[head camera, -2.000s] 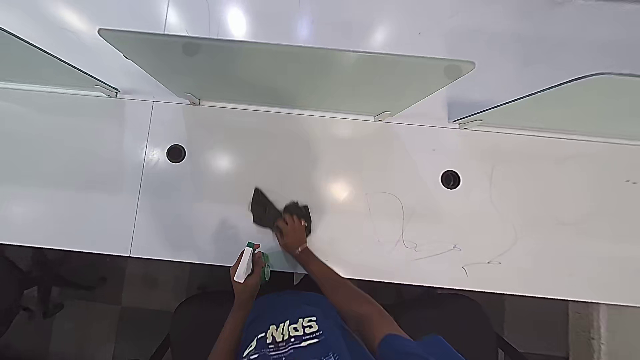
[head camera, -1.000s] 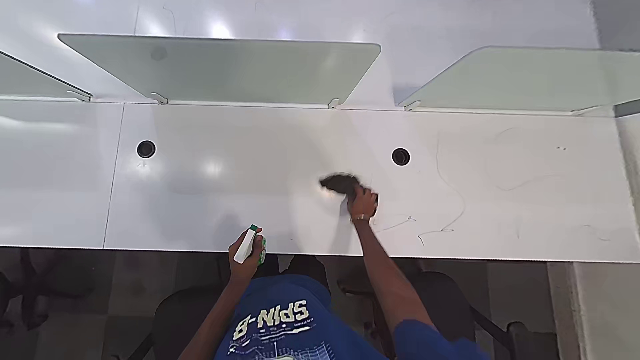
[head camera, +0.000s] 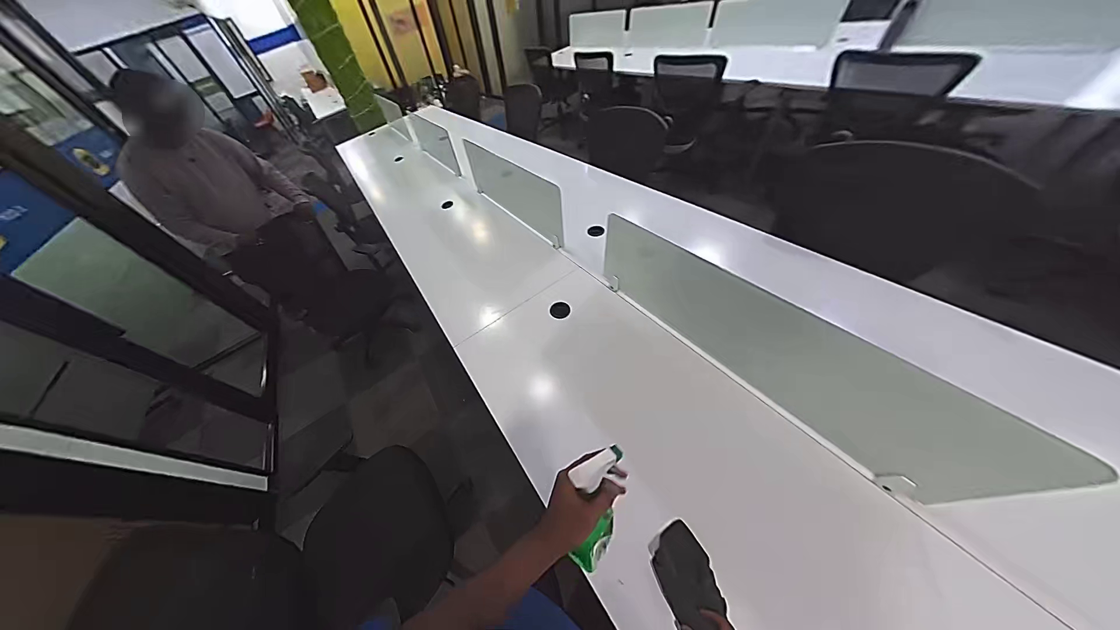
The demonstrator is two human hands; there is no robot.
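Note:
Near the edge of the long white desk [head camera: 744, 472], my left hand [head camera: 582, 507] grips a spray bottle [head camera: 595, 544] by its neck. The bottle has a white trigger head and green liquid, and its nozzle points up and to the right. At the bottom of the view a dark cloth [head camera: 685, 573] lies against the desktop, with my right hand [head camera: 707, 621] on its lower end. Only some fingers of that hand show; the rest is cut off by the frame edge.
Frosted glass dividers [head camera: 787, 367] run along the desk's middle. A black cable grommet [head camera: 560, 310] sits in the desktop. Black chairs [head camera: 381, 516] stand at the left side. Farther back, a person [head camera: 201, 175] stands by a chair, near a glass partition [head camera: 140, 297].
The view has swung strongly along the row of desks, bringing a person and more chairs into sight. My left hand still holds the spray bottle, and my right hand remains on the dark cloth.

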